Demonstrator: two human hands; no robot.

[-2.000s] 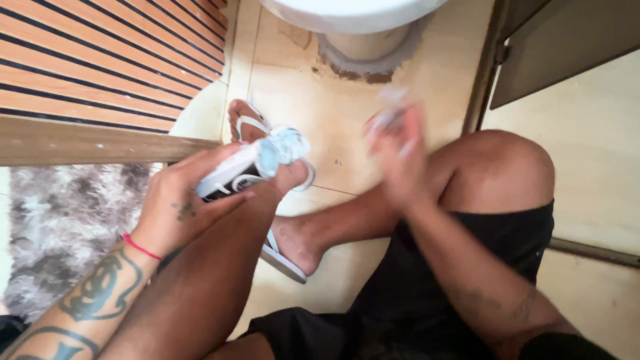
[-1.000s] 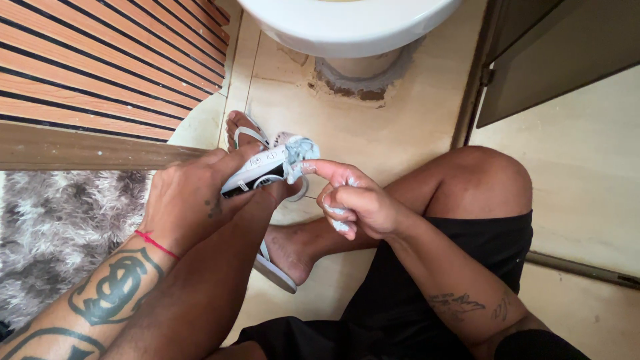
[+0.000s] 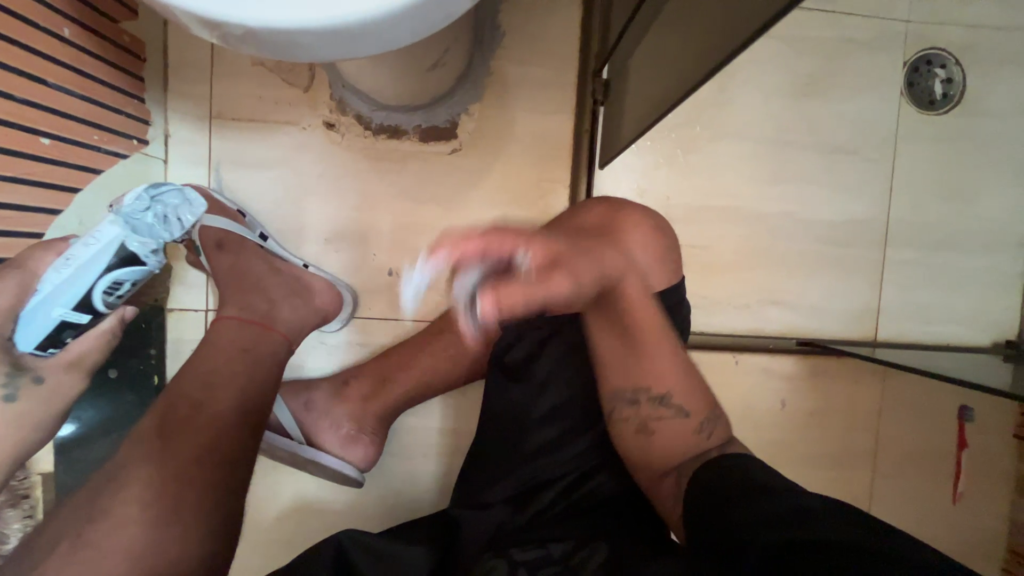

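Note:
At the far left, my left hand (image 3: 60, 344) grips a white and black package (image 3: 96, 280), perhaps a carton or bottle, that bears writing. Its upper end (image 3: 164, 210) is covered with crumpled, pale, wet-looking material. My right hand (image 3: 536, 276) is blurred by motion in the middle of the view, over my bent knee. Something whitish (image 3: 420, 280) shows at its fingertips, and a greyish patch lies among the fingers; whether it holds anything is unclear. Below and between the hands are my feet in white flip-flops (image 3: 312, 460).
A white toilet bowl (image 3: 320, 32) stands ahead, its base ringed by rough grey mortar. Slatted orange-brown wood (image 3: 64, 112) is at the upper left. A dark panel (image 3: 680, 64) borders the tiled area at right, which has a round drain (image 3: 934, 81). A red toothbrush (image 3: 961, 456) lies lower right.
My right hand has moved away from the package's wet-looking end, where its finger was one second ago. My left hand still holds the package, now farther left. The view has shifted.

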